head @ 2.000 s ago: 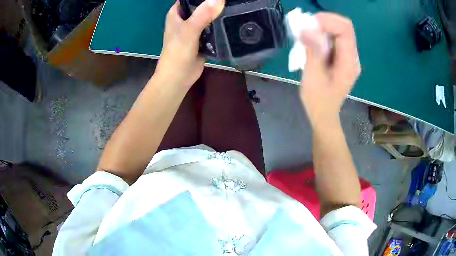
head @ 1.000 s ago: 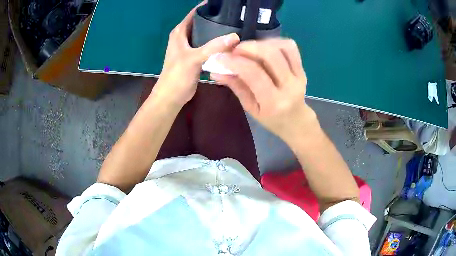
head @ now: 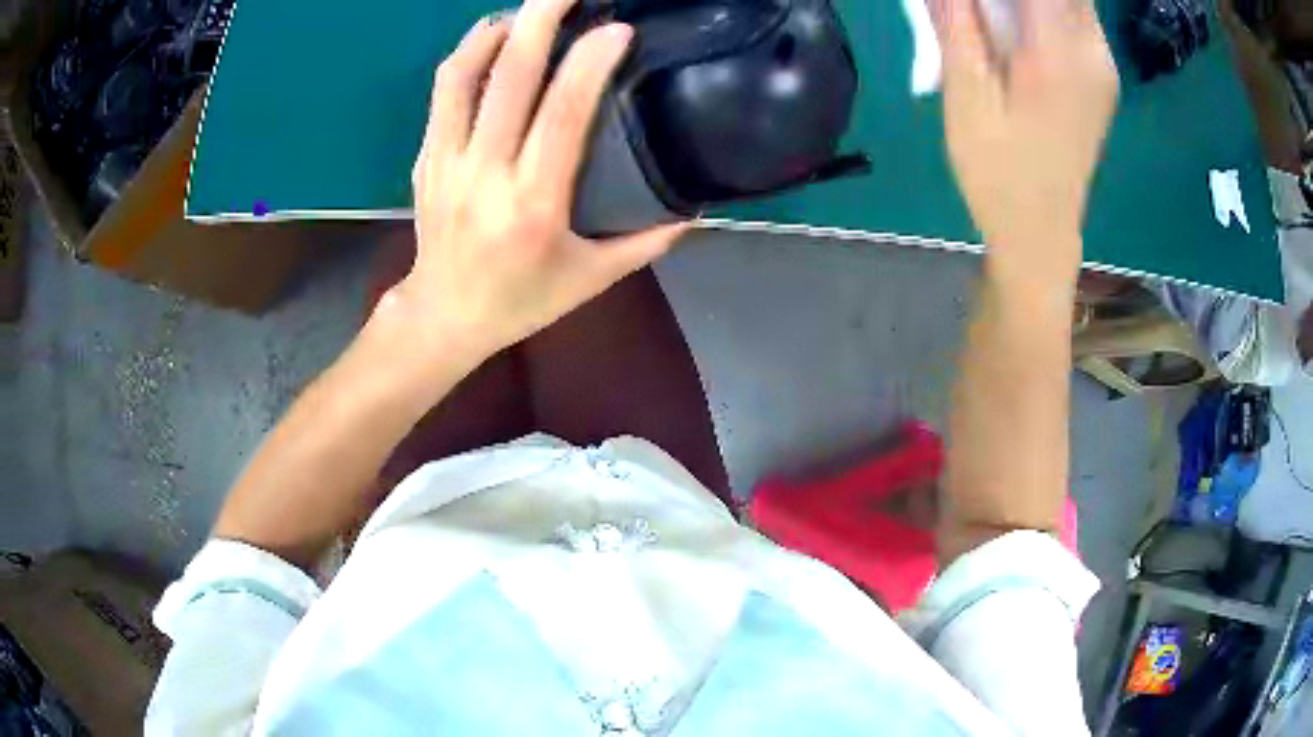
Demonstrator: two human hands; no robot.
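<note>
A black-grey security camera [head: 749, 101] is at the near edge of the green table, its glossy rounded part facing up and to the right. A short black rod sticks out at its lower right. My left hand [head: 511, 187] grips its left side, fingers over the top and thumb below. My right hand [head: 1030, 115] is raised off the camera to the right, blurred and partly cut by the top edge. It holds a white wipe [head: 923, 51], which hangs at the left of the fingers.
The green table [head: 331, 115] has a pale edge. Another black unit [head: 1163, 36] and a white scrap [head: 1228, 199] lie on its right. A carton [head: 187, 216] of black parts stands at left. A pink-red stool [head: 850, 518] and a shelf [head: 1202, 605] are lower right.
The camera has been turned from its lens face, through a labelled side, to its glossy rounded part. My right hand came to the camera, then moved away right with the wipe.
</note>
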